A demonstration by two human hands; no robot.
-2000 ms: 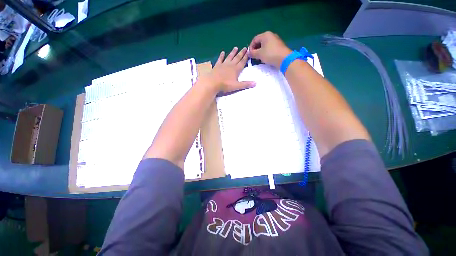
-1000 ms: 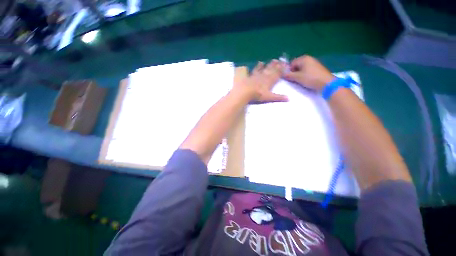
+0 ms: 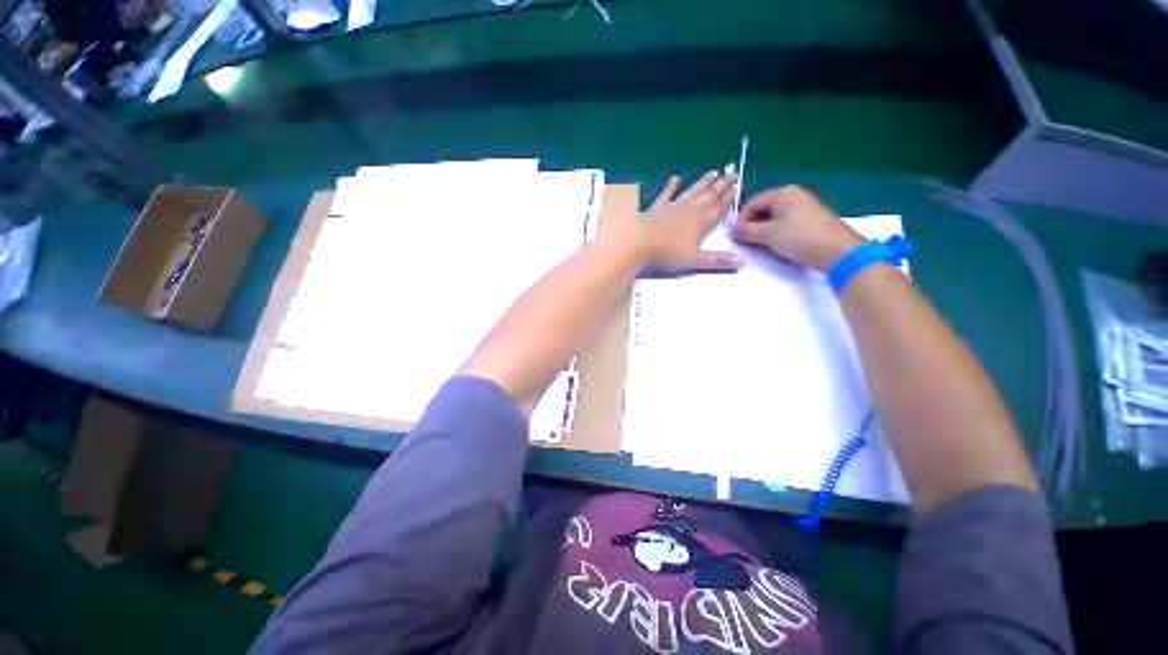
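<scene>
A large white label sheet [image 3: 756,371] lies in front of me. My left hand [image 3: 685,230] lies with spread fingers over its top left part, the fingertips beside a narrow white strip [image 3: 743,166] that points away past the sheet's top edge. My right hand [image 3: 794,228], with a blue wrist strap [image 3: 868,261], has thumb and fingertips pinched at the strip's near end. The fingertips hide that end. I cannot tell whether my left fingers press on the strip or only touch it.
Printed white sheets [image 3: 436,294] lie on cardboard [image 3: 602,384] to the left. An open brown box [image 3: 186,256] stands far left. A wire bundle [image 3: 1044,307] curves at right, beside a bag of white strips [image 3: 1134,371]. A blue coiled cord [image 3: 839,471] hangs over the near edge.
The whole view has shifted, so the bench items sit further right than two seconds ago. The strip now shows clearly, standing out past the fingertips. Both hands stay at the sheet's top.
</scene>
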